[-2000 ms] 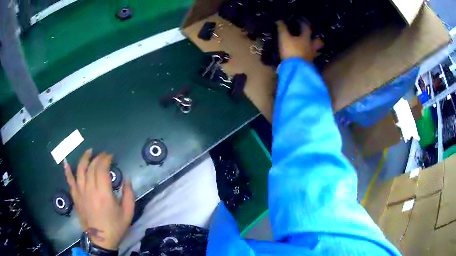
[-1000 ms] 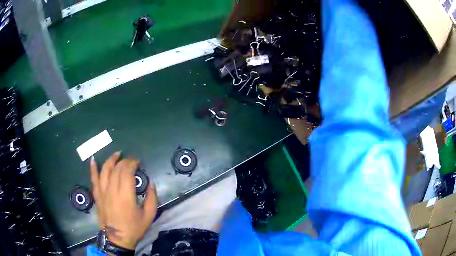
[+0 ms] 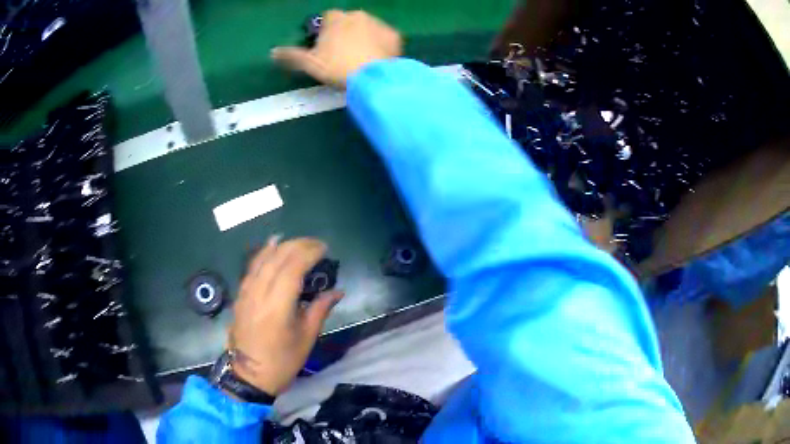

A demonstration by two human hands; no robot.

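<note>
Three round black parts lie in a row on the dark green bench: a left one (image 3: 205, 293), a middle one (image 3: 320, 279) and a right one (image 3: 404, 256) beside my right sleeve. My left hand (image 3: 281, 303) has its thumb and fingers around the middle part, low at the bench. My right hand (image 3: 351, 48) is over the green surface behind the rail, with the thumb stretched left. A small black part (image 3: 313, 30) shows at its fingers; whether it is gripped is unclear.
A white strip (image 3: 249, 207) lies behind my left hand. The black tray with silver wires (image 3: 74, 251) is at left. A pale rail (image 3: 260, 113) and grey post (image 3: 178, 69) stand behind. Clips (image 3: 554, 130) and a carton (image 3: 736, 208) are at right.
My right hand has left the carton side and moved left across the bench to the rear green surface. My left hand's fingers have curled in around the middle part. The view has shifted left.
</note>
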